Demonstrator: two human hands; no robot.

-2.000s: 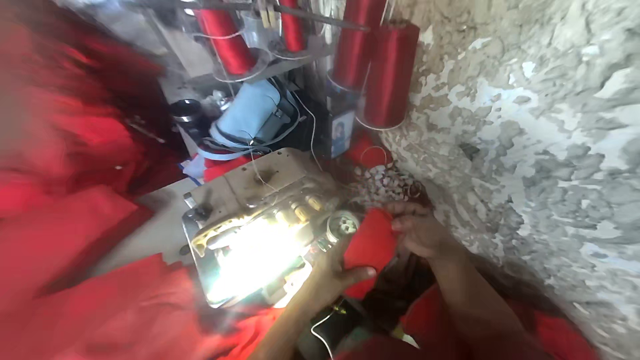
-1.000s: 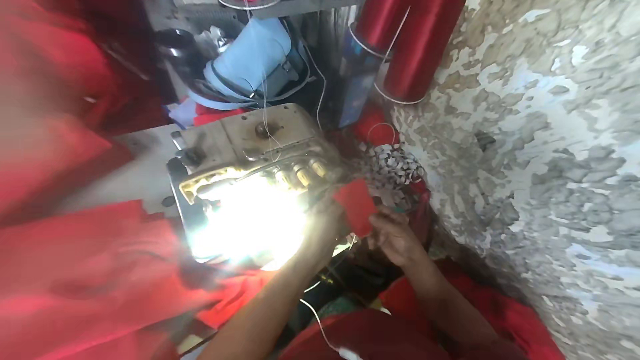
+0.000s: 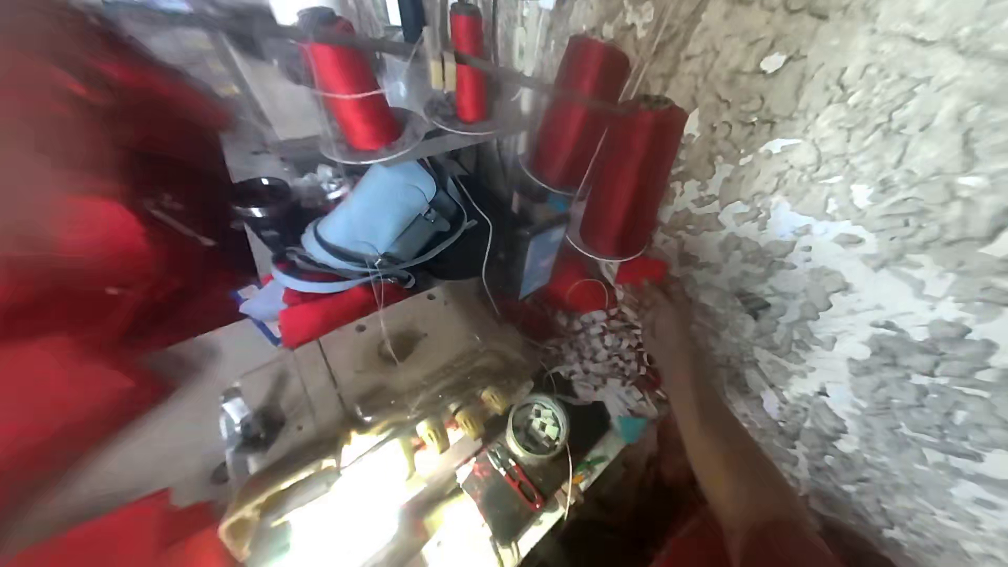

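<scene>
My right hand [image 3: 661, 303] reaches out along the wall, beside a heap of small white pieces, and touches or holds red fabric [image 3: 642, 272]; its fingers are blurred. My left hand is out of the frame. The sewing machine [image 3: 417, 354], lit by a glaring lamp, stands at lower centre. Next to it, a round tin [image 3: 538, 427] holds small white pieces. Red-handled thread snips [image 3: 518, 479] lie on the dark surface below the tin. The white pieces [image 3: 602, 350] are piled between the machine and the wall.
Large red thread cones [image 3: 634, 181] stand on a rack behind the machine. A light-blue bag [image 3: 378, 209] rests on red cloth. Blurred red fabric [image 3: 71, 315] fills the left side. A rough, peeling wall [image 3: 850, 260] borders the right.
My right hand has moved away from the machine to the far end of the heap. My left hand has left the view. The red piece once between both hands is no longer there.
</scene>
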